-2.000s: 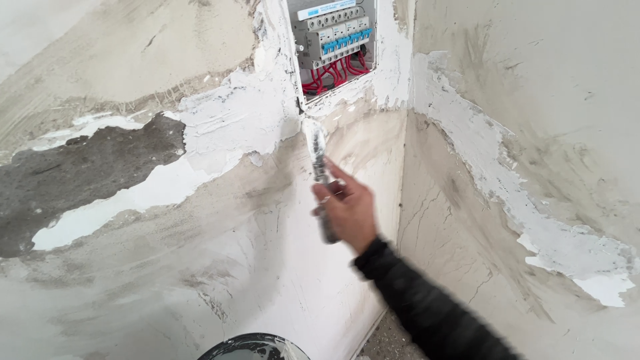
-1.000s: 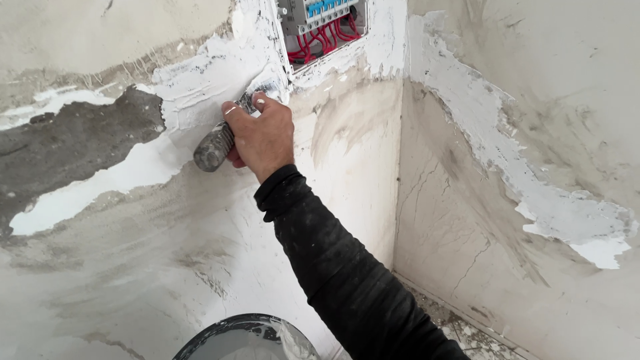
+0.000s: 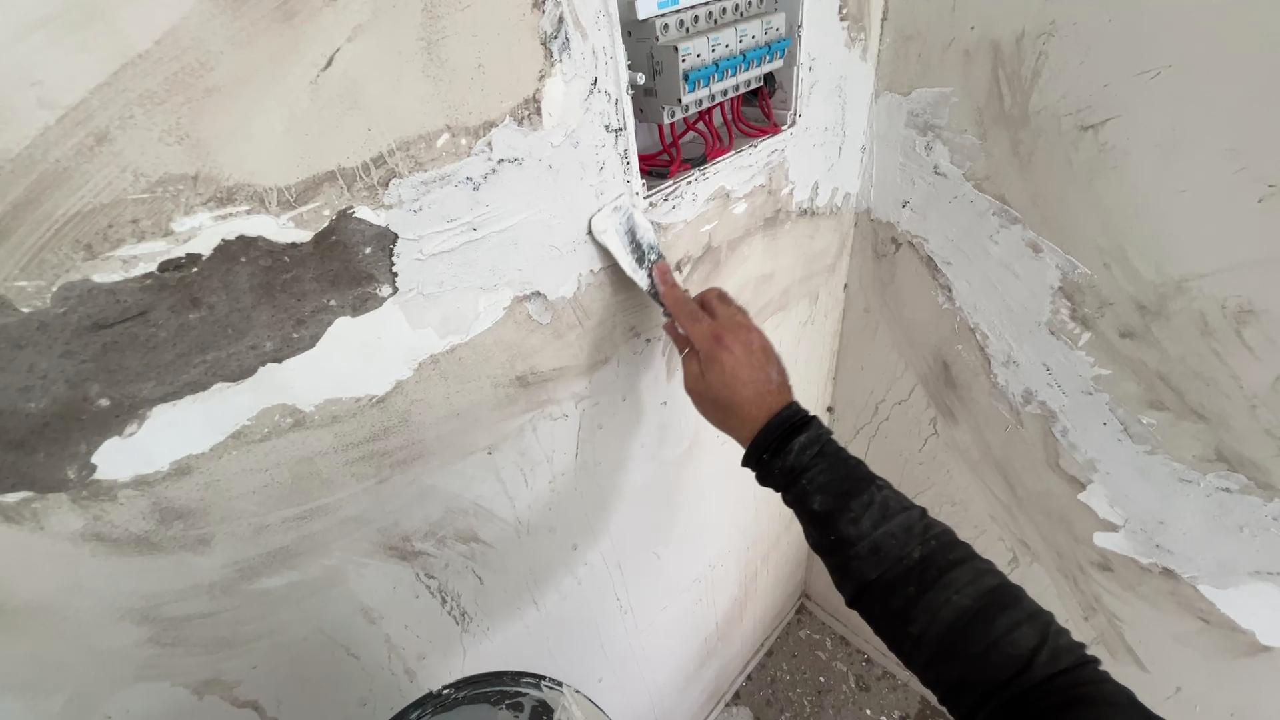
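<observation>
My right hand [image 3: 728,352], in a black sleeve, is closed around a putty knife [image 3: 628,238] whose blade carries white filler. The blade lies at the wall just below the lower left corner of a recessed electrical panel [image 3: 715,65]. Inside that box are circuit breakers with blue switches and red wires [image 3: 715,135]. White filler [image 3: 480,215] surrounds the opening and runs left to a bare grey patch [image 3: 230,320]. The knife's handle is mostly hidden by my fingers. My left hand is out of view.
A black bucket [image 3: 480,690] with white smears on its rim stands at the bottom edge. The adjoining right wall bears a sloping band of filler [image 3: 1040,350]. Below the corner, the speckled floor [image 3: 820,670] shows small debris.
A second ago my right hand held the knife against the filler left of the panel, handle pointing left; now the hand is farther right and the blade points up and left.
</observation>
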